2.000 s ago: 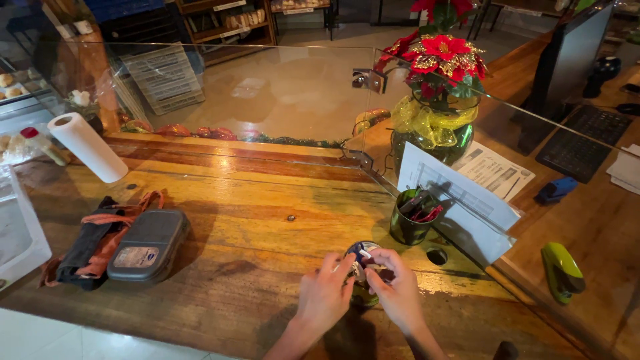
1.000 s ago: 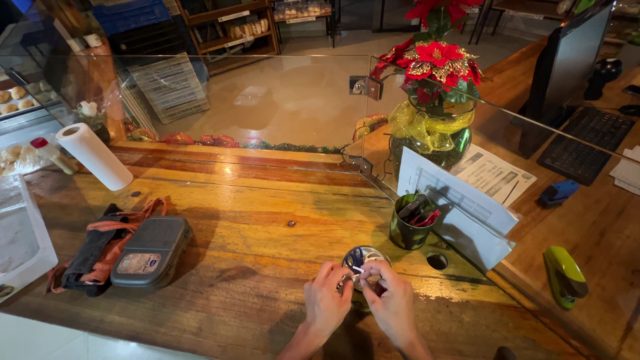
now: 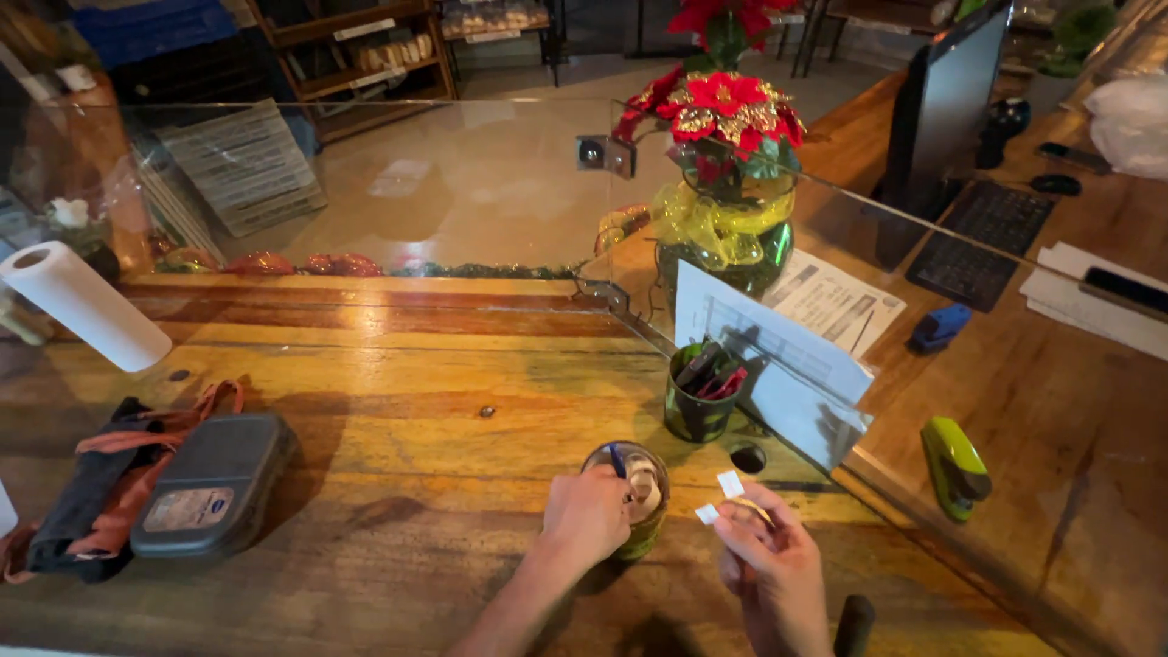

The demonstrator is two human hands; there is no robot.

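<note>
A round container (image 3: 650, 538) with a pale, patterned inside stands near the front of the wooden counter. My left hand (image 3: 589, 511) is over its left rim with the fingertips at the opening; a blue pen-like item (image 3: 618, 460) shows beside them, and whether the fingers hold it cannot be told. To the right, my right hand (image 3: 766, 547) is raised, pinching small white paper pieces (image 3: 730, 484) and a thin gold-coloured item (image 3: 754, 511) between thumb and fingers. Behind both hands stands a dark green cup (image 3: 698, 401) holding pens.
A grey lidded box (image 3: 214, 484) lies beside a dark and orange fabric bundle (image 3: 119, 493) at left, with a paper roll (image 3: 87, 306) behind. Right are upright papers (image 3: 776, 365), a green stapler (image 3: 955, 467) and a cable hole (image 3: 748, 459). A glass panel (image 3: 411, 192) borders the counter.
My hands were together over the container; my right hand has moved right, away from it, with the white pieces. My left hand has stayed at the container.
</note>
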